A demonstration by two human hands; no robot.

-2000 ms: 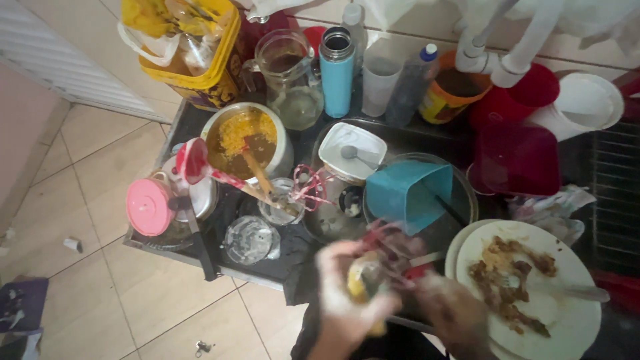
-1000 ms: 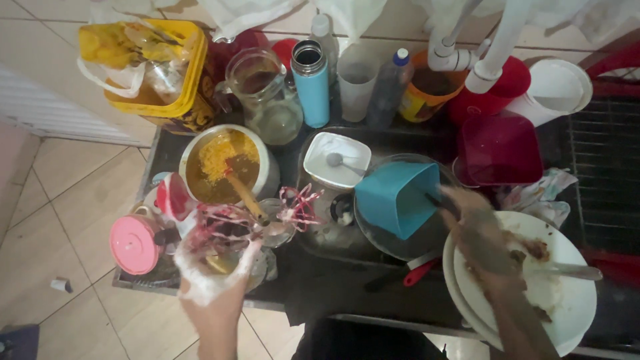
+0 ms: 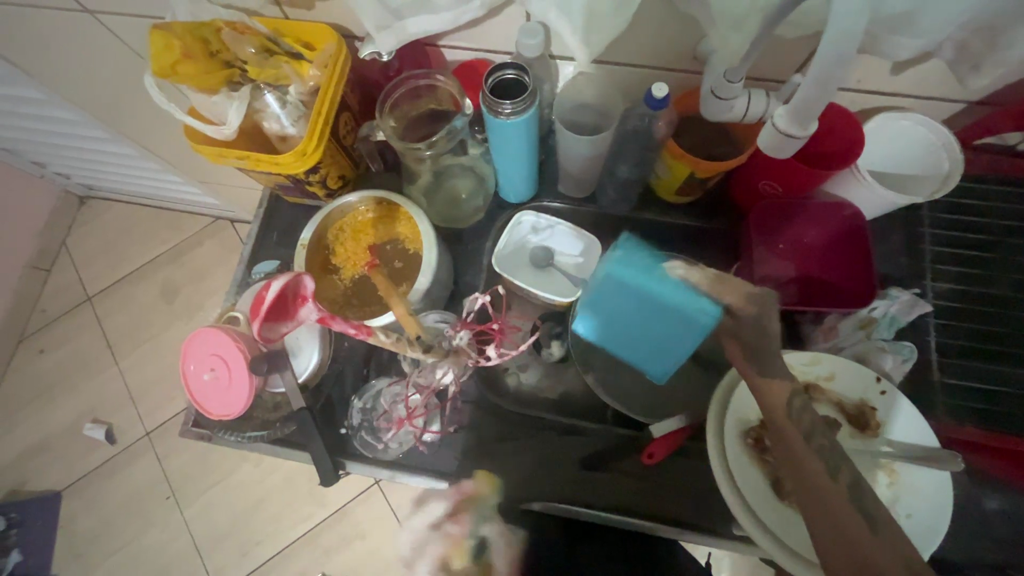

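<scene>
My right hand [image 3: 732, 312] grips the rim of a blue square plastic container [image 3: 648, 308], tilted above a round pan [image 3: 588, 360] in the sink. My left hand [image 3: 460, 532], blurred and covered in foam, is at the bottom edge around a sponge [image 3: 486, 488] with some yellow. Foamy red wire whisks [image 3: 416, 408] lie over glass dishes [image 3: 376, 424] left of the sink. A red ladle [image 3: 284, 308] rests beside a pot of orange food and liquid [image 3: 372, 232] with a wooden-handled utensil in it. A white tub [image 3: 544, 248] holding a spoon stands at the sink's left.
Stacked white plates [image 3: 920, 488] with food scraps and a fork stand at right. A black-handled knife [image 3: 316, 448] projects over the counter's left front edge. Behind stand a glass pitcher [image 3: 440, 152], a blue bottle [image 3: 512, 144] and several containers. White faucet pipes [image 3: 832, 72] hang above a dark red container [image 3: 812, 252].
My right hand has taken hold of the blue container and tilted it. My left hand has drawn back to the bottom edge, away from the whisks, which now lie on the glass dishes.
</scene>
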